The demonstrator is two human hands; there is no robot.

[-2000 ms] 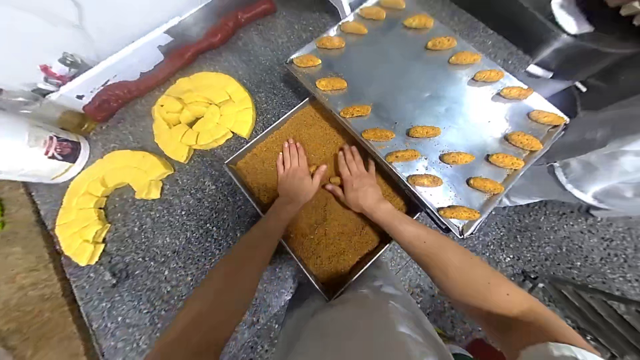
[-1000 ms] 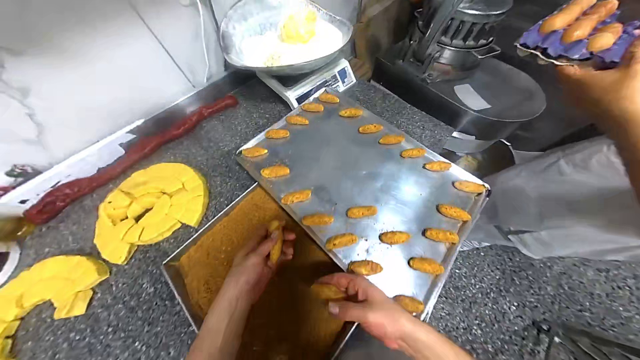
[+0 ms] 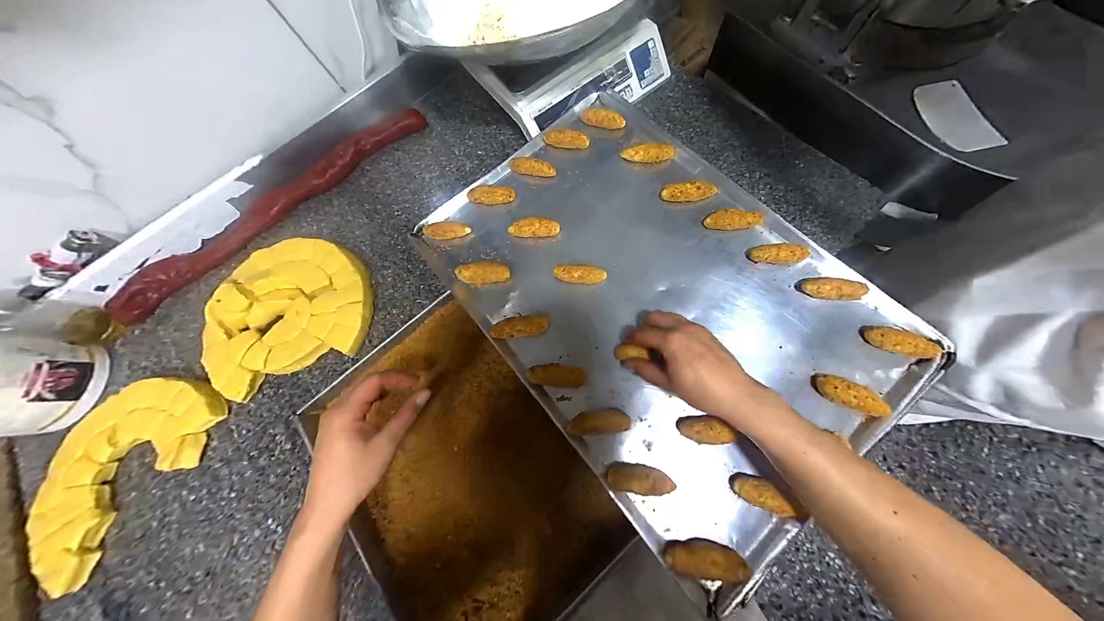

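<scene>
My right hand [image 3: 690,358] is over the metal baking tray [image 3: 655,259], its fingers on a small crumb-coated dough piece [image 3: 632,352] at the tray surface. Several more coated oval pieces, such as one piece [image 3: 580,273], lie spaced on the tray, mostly along its sides. My left hand [image 3: 371,431] hovers above the deep metal pan [image 3: 474,483], whose bottom is covered with brown-orange crumbs. Its thumb and fingers are apart, and I see nothing between them. The tray overlaps the right part of the pan.
Cut yellow dough lies left of the pan in a coil [image 3: 293,302] and a curved row [image 3: 86,474]. A long dark red roll [image 3: 259,216] lies by the wall. A scale [image 3: 595,73] with a metal bowl [image 3: 517,43] stands behind the tray; a white tub [image 3: 52,388] is far left.
My right hand has moved from the pan area onto the tray with a coated piece. The piece seen in my left hand a second ago no longer shows there. The other person's hand at upper right is gone.
</scene>
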